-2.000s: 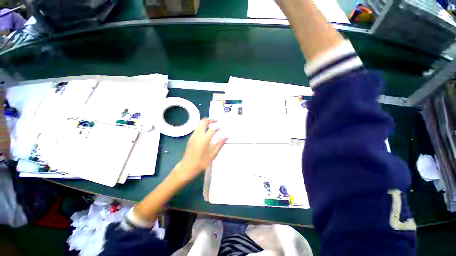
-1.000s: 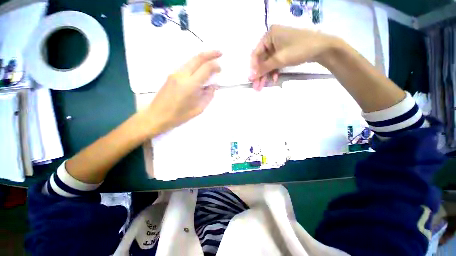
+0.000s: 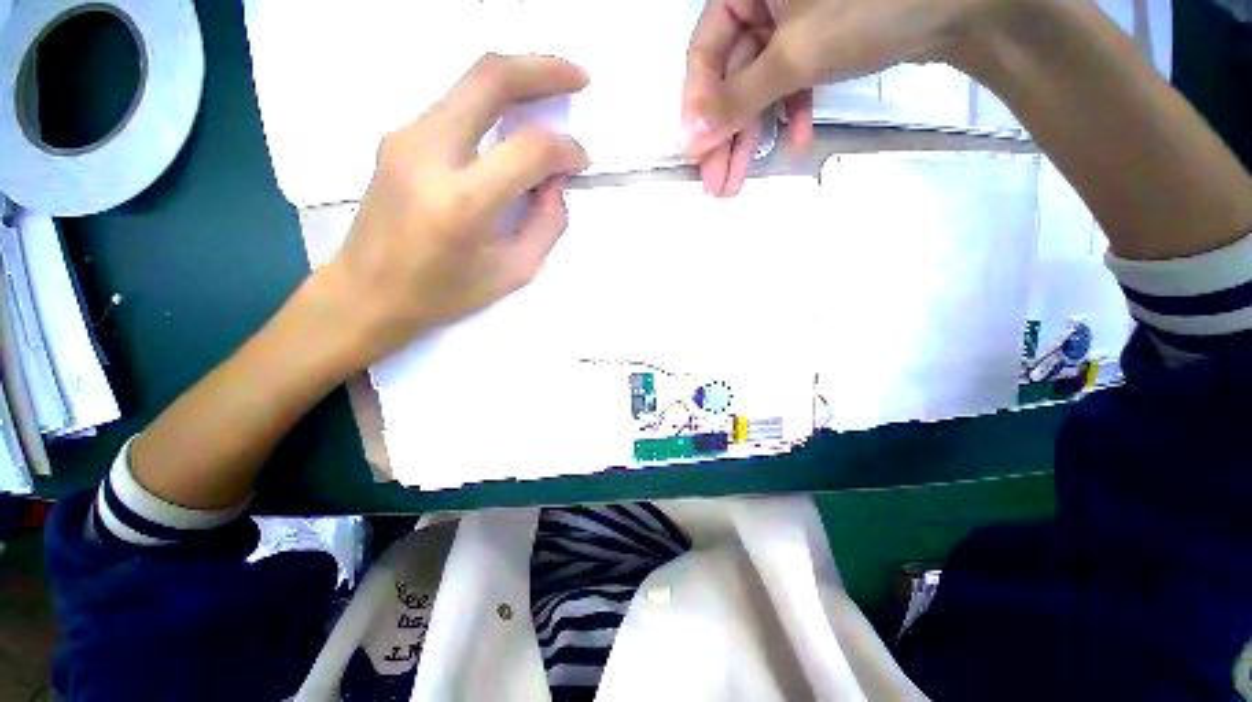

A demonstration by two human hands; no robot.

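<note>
A white panel (image 3: 549,295) lies at the front centre. Near its front edge are a green circuit board (image 3: 665,447), a round silver-grey disc (image 3: 714,398), a small part with yellow tape and thin wires. My left hand (image 3: 460,192) is over the panel's back left, index finger raised, other fingertips curled at the back edge. My right hand (image 3: 783,76) has thumb and fingers close together at the same edge. A thin line runs between the hands; whether it is tape or the panel edge, I cannot tell. Anything between the fingertips is hidden.
A second panel (image 3: 927,288) lies to the right, with electronics beyond its right side. Another white panel (image 3: 323,103) is behind. A large white tape roll (image 3: 172,103) lies at the upper left on the dark green bench (image 3: 172,309). Stacked panels (image 3: 62,322) stand at the far left.
My right hand came down from its far reach to the panel edge. Both hands then stayed at that edge. The view moved closer, and the fingers of my left hand are now more curled.
</note>
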